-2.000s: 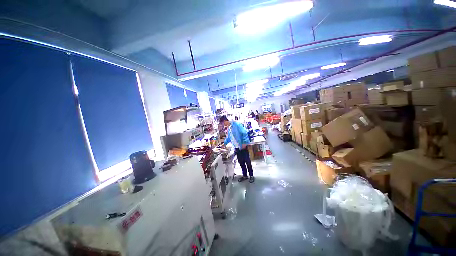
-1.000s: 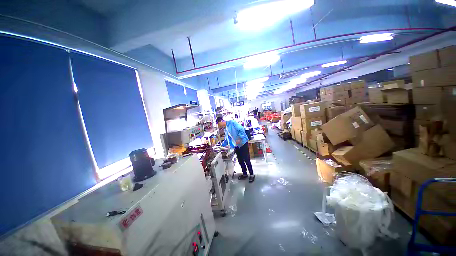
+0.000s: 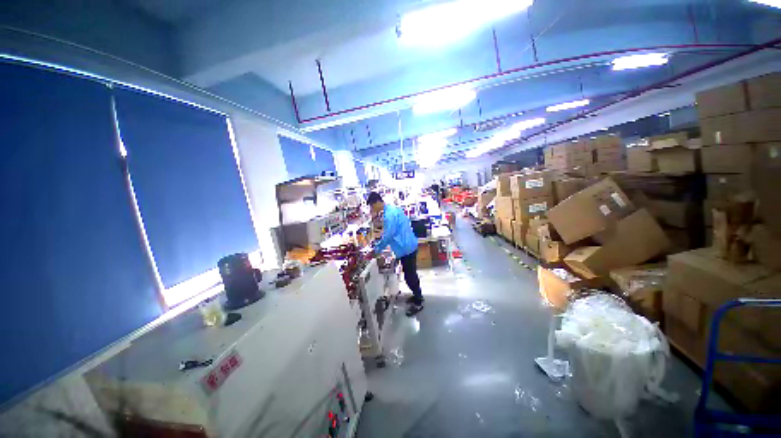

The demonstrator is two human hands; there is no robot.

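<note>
Neither of my hands is in the picture. Nearest in front of me at the lower left stands a large cream machine [image 3: 283,351] with a red-and-white label [image 3: 224,372] and red buttons [image 3: 334,419] on its end. A dark object [image 3: 240,281], a small pale item [image 3: 211,315] and a small dark item [image 3: 195,364] lie on its top. An orange-brown part [image 3: 154,426] shows at its lower left edge.
A person in a blue top [image 3: 396,233] stands at a bench beyond the machine. A white bin heaped with clear plastic [image 3: 610,368] stands on the grey floor [image 3: 445,368]. A blue trolley frame [image 3: 712,368] is at the right edge. Brown cartons [image 3: 591,214] are piled along the right.
The person in blue has turned further toward the bench on the left, with the legs now closer together. The view has shifted slightly; the machine and cartons stand as before.
</note>
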